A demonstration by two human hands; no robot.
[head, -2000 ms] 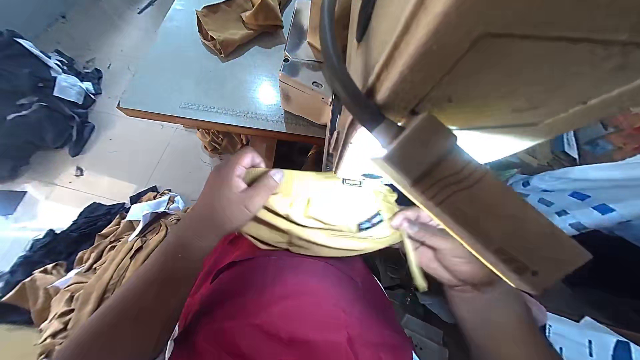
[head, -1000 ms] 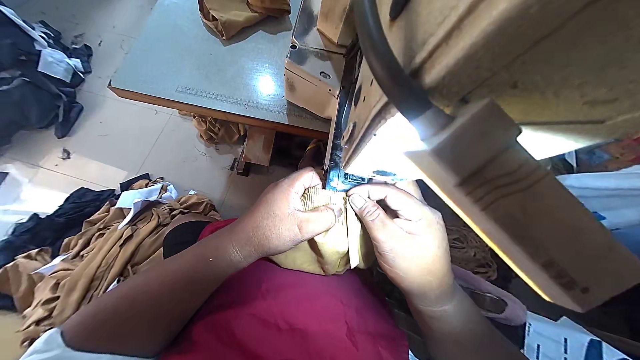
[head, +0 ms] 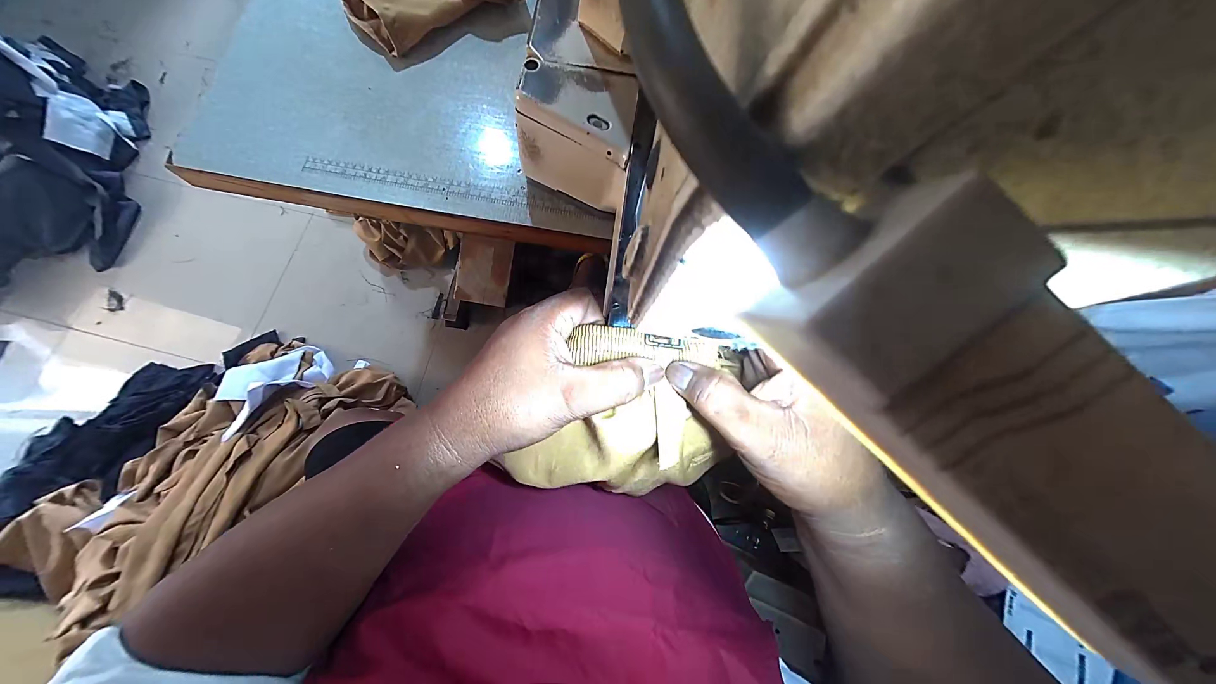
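Observation:
A yellow garment (head: 608,446) with a ribbed band is bunched between my hands, just below the lit working end of an industrial sewing machine (head: 579,123). My left hand (head: 541,380) grips the band's left part, thumb on top. On the other side my right hand (head: 779,427) pinches the band, its thumb almost touching the left one. A small dark-printed label (head: 662,340) shows on the band, and a narrow pale yellow strip (head: 670,427) hangs down between the thumbs. The needle area is hidden by glare and the lamp.
A brown lamp or box-like housing (head: 988,380) on a thick dark hose (head: 722,123) crosses the right side. The metal-topped table (head: 380,114) has a printed ruler and a brown cloth (head: 408,24). Brown garments (head: 228,456) lie piled at lower left, dark ones (head: 57,171) on the floor.
Two seconds ago the garment was spread between my hands, which were wider apart. They have come together at the band, and the garment now hangs bunched below them.

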